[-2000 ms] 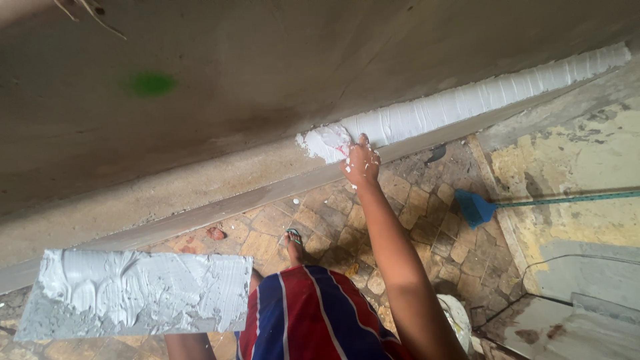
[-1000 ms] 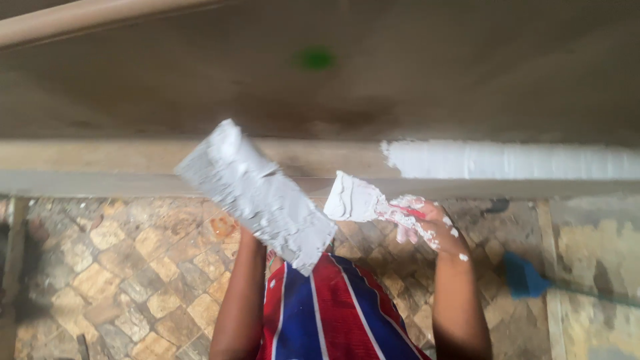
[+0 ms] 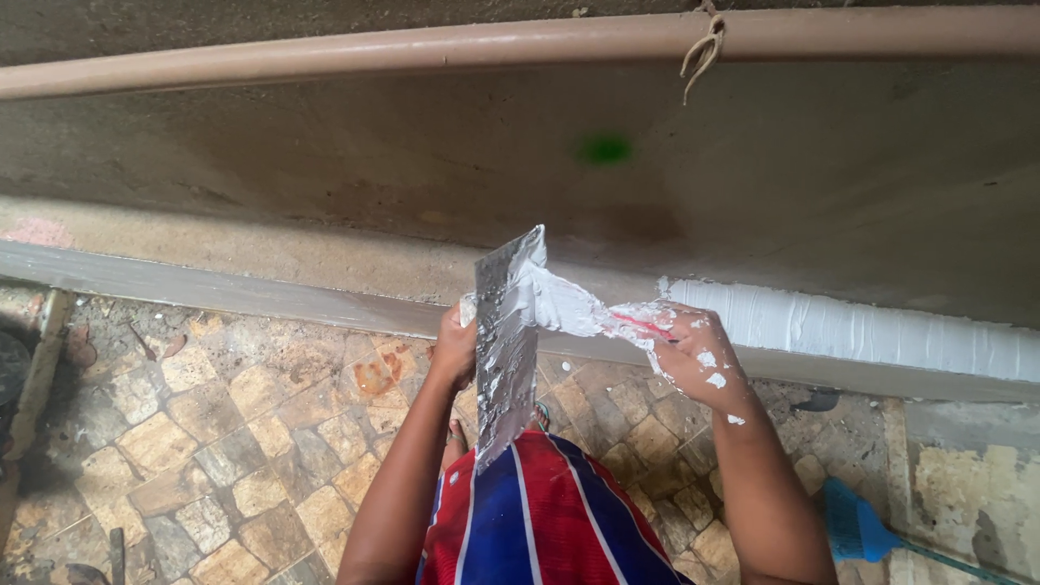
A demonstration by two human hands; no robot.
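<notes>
My left hand (image 3: pixel 455 345) grips the handle behind a flat metal plastering trowel (image 3: pixel 508 349), which is tilted steeply and smeared with white putty. My right hand (image 3: pixel 695 353), spattered with putty, holds a putty knife (image 3: pixel 573 305) with a red handle. Its putty-covered blade touches the face of the trowel near the top. Right of my hands, a band of fresh white putty (image 3: pixel 845 329) coats the ledge at the foot of the wall. Left of that band the ledge (image 3: pixel 341 260) is bare and brownish.
A grey-brown wall (image 3: pixel 390 154) with a green spot rises in front, crossed by a pipe (image 3: pixel 455 53) with a tied cord (image 3: pixel 705 53). Stone-patterned paving (image 3: pixel 244 455) lies below. A blue broom (image 3: pixel 857 520) lies at lower right, and a dark stick (image 3: pixel 117 556) at lower left.
Two seconds ago my right hand was at the left end of the putty band and the trowel was apart at lower left. Now trowel and putty knife touch, and the trowel stands steeper. The view has shifted.
</notes>
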